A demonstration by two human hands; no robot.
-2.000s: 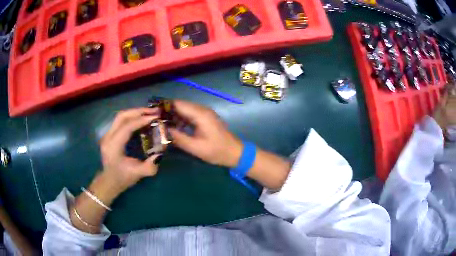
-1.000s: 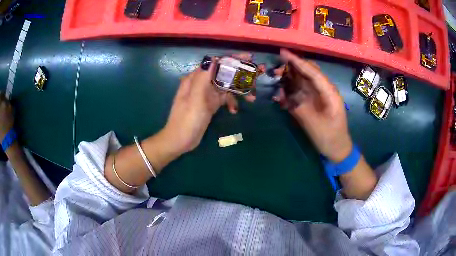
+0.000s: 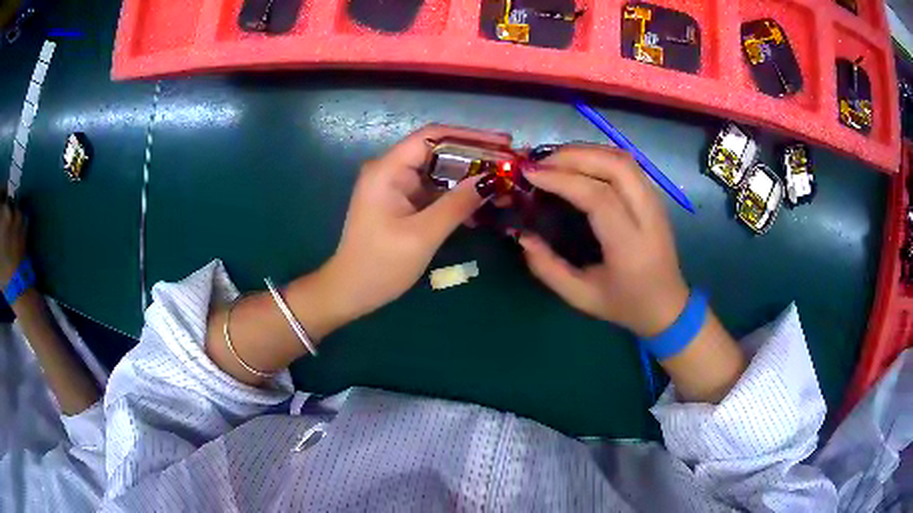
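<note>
My left hand [image 3: 400, 210] holds a silver-rimmed watch housing [image 3: 455, 167] with a pale block inside, its thumb over the right part. A small red light glows at the housing's right end. My right hand [image 3: 611, 235] meets the housing there, its fingers around a dark, glossy piece that looks like a display module [image 3: 561, 225]; the fingers and blur hide most of it. How the two parts touch is hidden. A small cream-white piece [image 3: 453, 276] lies on the green mat below the hands.
A red foam tray [image 3: 450, 62] with dark screens lies beyond the hands. A blue stick [image 3: 636, 157] lies right of them, near several watch housings [image 3: 759, 198]. Another housing [image 3: 76, 156] lies far left, near a neighbour's hand [image 3: 12, 238]. A second red tray [image 3: 886, 331] stands right.
My right hand has closed in on the housing from the right. A red light now shows there. My left thumb has moved onto the housing. The blue stick is now uncovered.
</note>
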